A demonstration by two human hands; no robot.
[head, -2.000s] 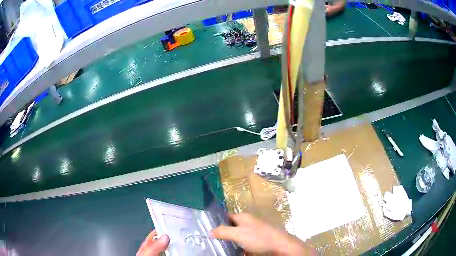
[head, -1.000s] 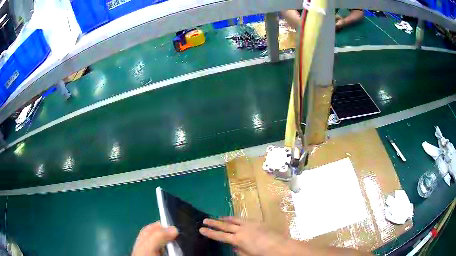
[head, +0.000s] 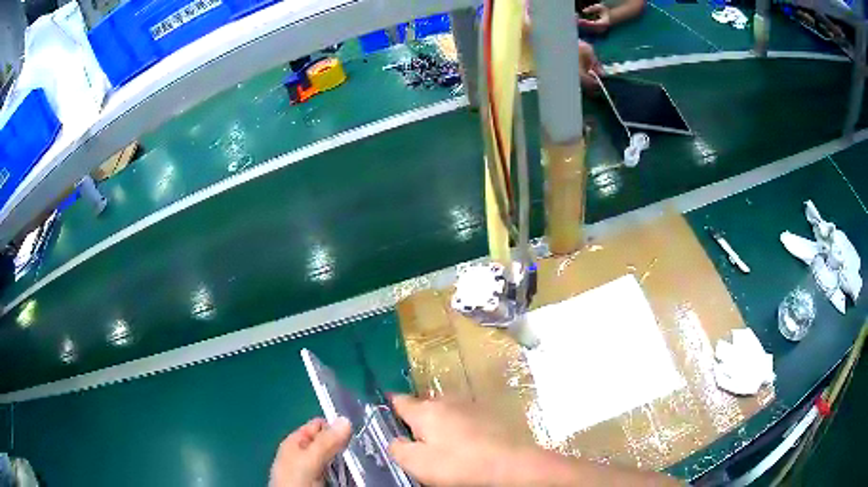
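Observation:
My left hand (head: pixel 309 453) grips the white-edged back housing (head: pixel 326 388), tilted up above the green bench at the lower middle. My right hand (head: pixel 447 439) is on a dark panel piece (head: pixel 384 447) right beside the housing, fingers at its right edge. Thin white lines show between the two pieces; their lower parts are cut off by the picture's edge. The silver-white glue valve (head: pixel 487 291) hangs over the cardboard, nozzle down, apart from both hands.
A brown cardboard mat (head: pixel 438 366) bears a white paper sheet (head: pixel 601 357). Crumpled wipes (head: pixel 742 363), a clear cup (head: pixel 796 314) and a slim whitish stick (head: pixel 730 251) lie right. Across the belt (head: pixel 257 257), another person's hand touches a finished panel (head: pixel 647 105).
The dark face earlier under my right hand has tilted, and two separate edges now show between my hands. The finished panel has moved away across the belt, to another person's hand.

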